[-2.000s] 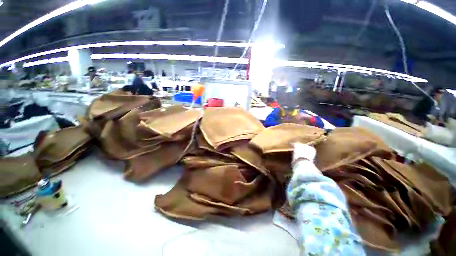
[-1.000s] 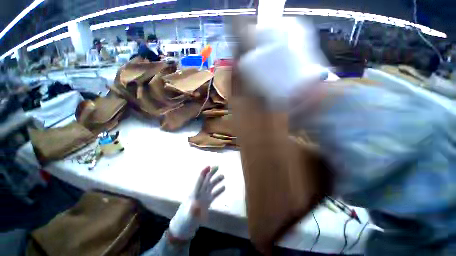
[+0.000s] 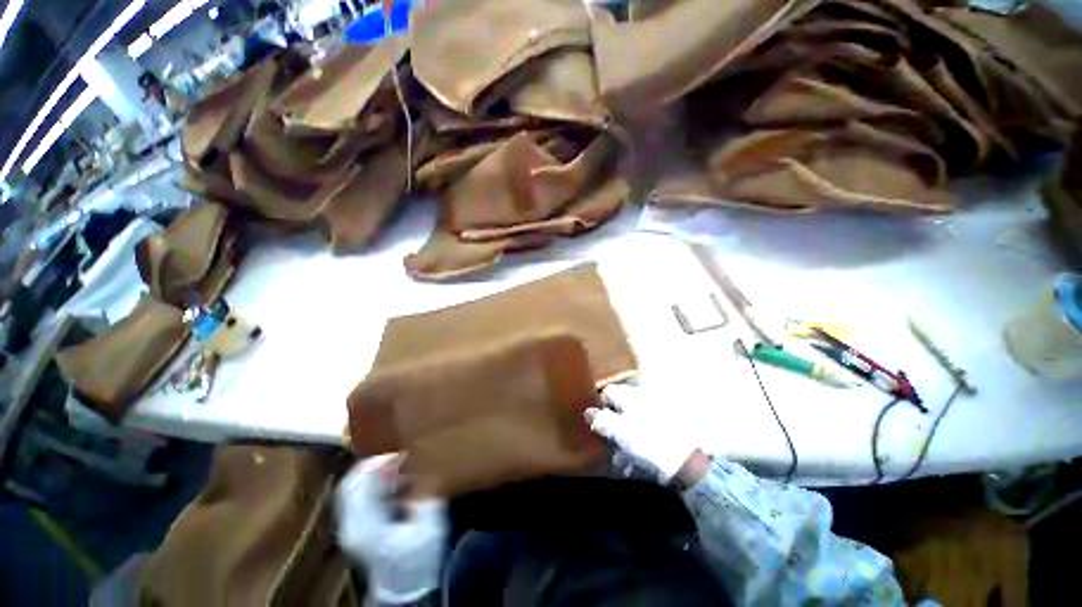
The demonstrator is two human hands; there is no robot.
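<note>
A brown bag body (image 3: 481, 385) lies across the front edge of the white table, its near part hanging towards my lap. My left hand (image 3: 392, 522), in a white glove and slightly blurred, is at its lower left corner with the fingers curled; whether it grips the bag is unclear. My right hand (image 3: 641, 439), in a white glove with some fingertips bare, is at the bag's right edge, with its fingers against the edge; the thumb's hold is hidden.
Brown bags (image 3: 831, 119) are piled along the back. To the right lie a green-handled tool (image 3: 783, 359), a red-and-black tool (image 3: 872, 370), a thin metal bracket (image 3: 700, 314) and a pot (image 3: 1044, 338). Another pot (image 3: 237, 336) stands left. A brown bag (image 3: 243, 522) is at lower left.
The blurred bag raised by my right hand has come down onto the table edge in front of me. My left hand has moved from open in the air to the bag. The view has tilted down.
</note>
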